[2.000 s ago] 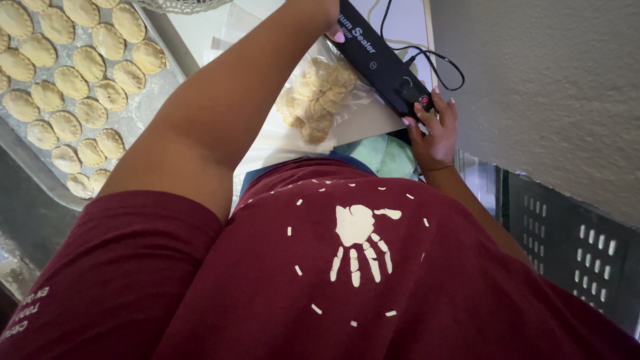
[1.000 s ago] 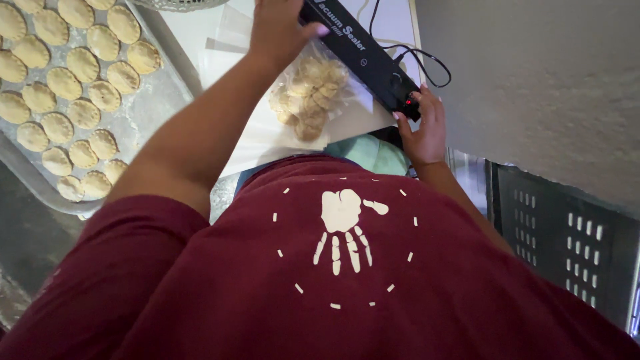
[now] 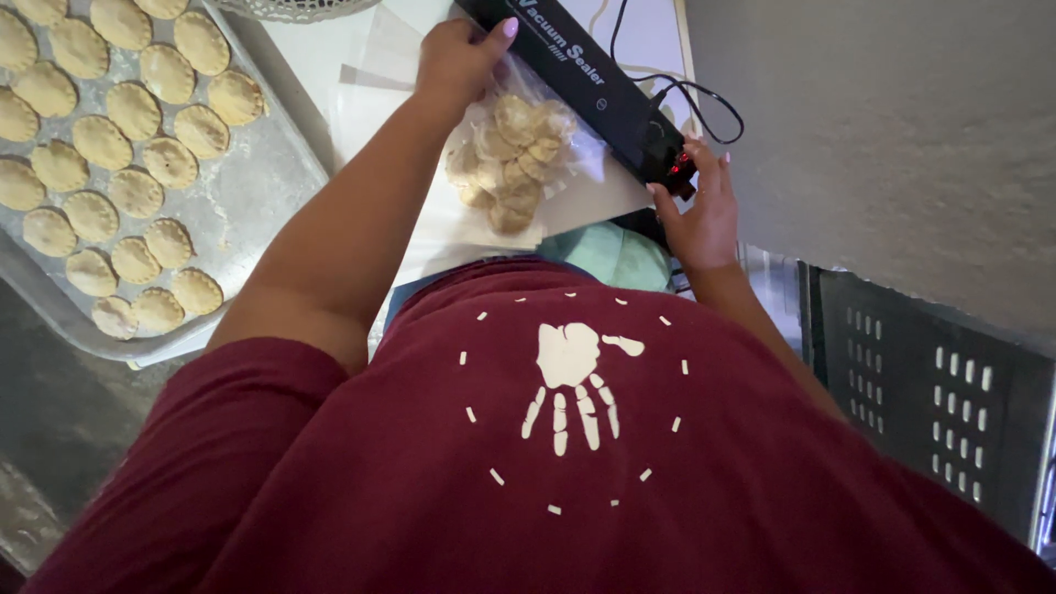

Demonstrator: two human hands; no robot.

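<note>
A black vacuum sealer lies at a slant on the white table, a red light glowing at its near right end. Against its left side rests a clear plastic bag of pale dough pieces, its upper edge by the sealer. My left hand is at the bag's upper part, thumb on the sealer's edge; its other fingers are largely hidden, so its hold is unclear. My right hand has thumb and fingers around the sealer's lit end.
On the left, a metal tray holds several crimped dough rounds. Flat clear bags lie beside the sealer. A black cord loops near the grey wall. A woven basket's rim shows at the top, a perforated dark crate at right.
Both hands remain at the sealer. A red light shows at its end in all frames. The view has shifted a little; nothing else has plainly changed.
</note>
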